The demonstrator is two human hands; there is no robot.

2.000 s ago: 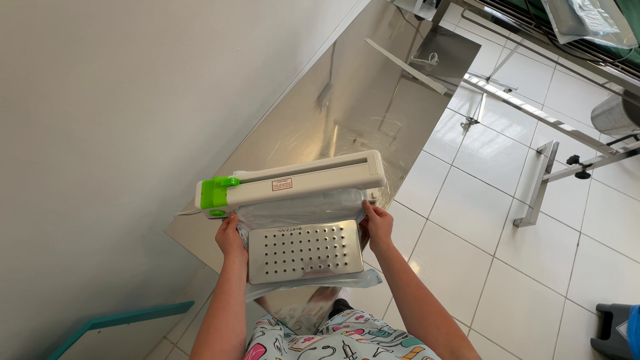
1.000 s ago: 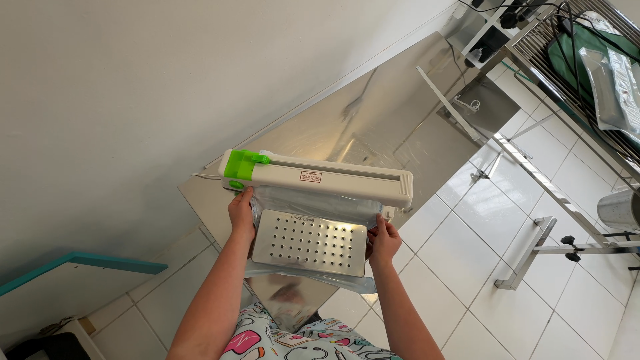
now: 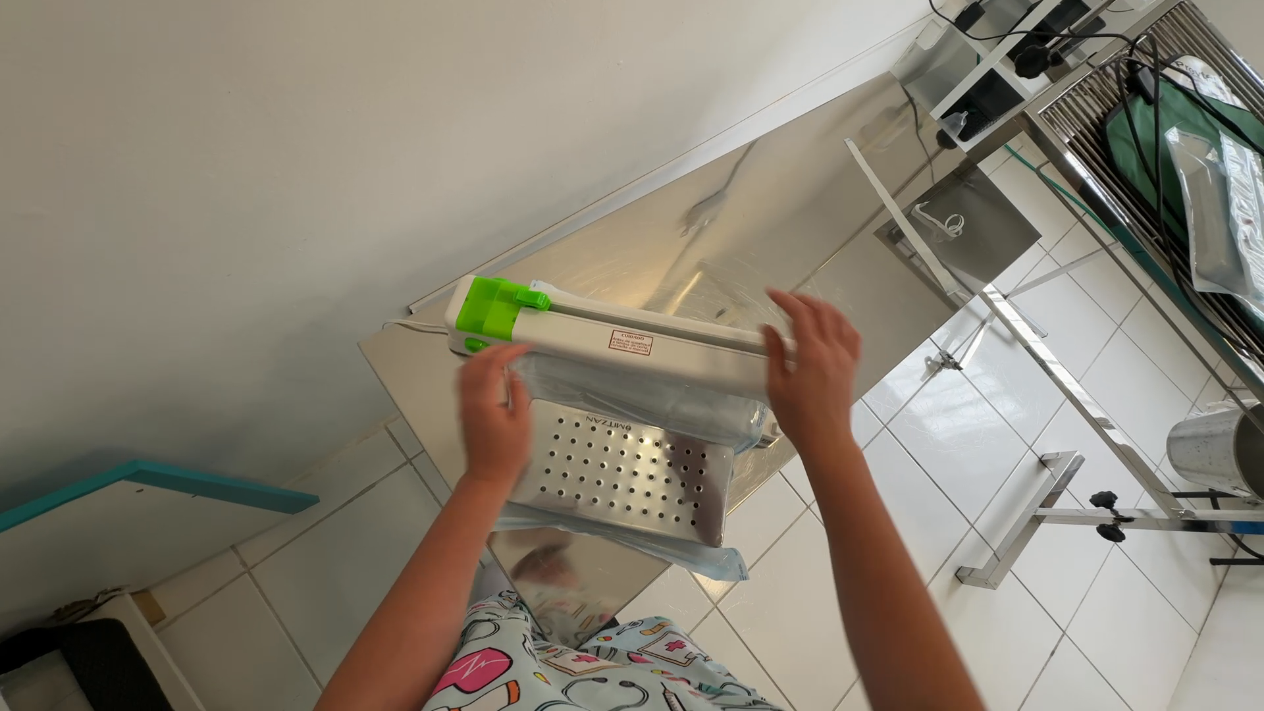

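Note:
A white and green bar heat sealer (image 3: 632, 341) lies on a stainless steel table (image 3: 612, 232). Below it, a perforated metal instrument case (image 3: 627, 472) rests in a clear, bluish sterilization pouch (image 3: 642, 395), whose upper part reaches the sealer's front side. My left hand (image 3: 494, 410), somewhat blurred, is at the left edge of the case and pouch, fingers curled and apart; whether it touches them I cannot tell. Over the right end of the sealer is my right hand (image 3: 815, 365), fingers spread, holding nothing.
A wall (image 3: 296, 148) runs behind the table. At the upper right a slatted metal rack (image 3: 1076, 168) bears a green cloth, black cables and clear packages. A metal stand's foot (image 3: 1022, 518) and a metal bucket (image 3: 1220, 449) are at the right. A teal-edged panel (image 3: 217, 484) is at the left.
Both hands have let go of the pouch's sides. My right hand has moved up to the sealer's right end. My left hand has come away from its earlier hold.

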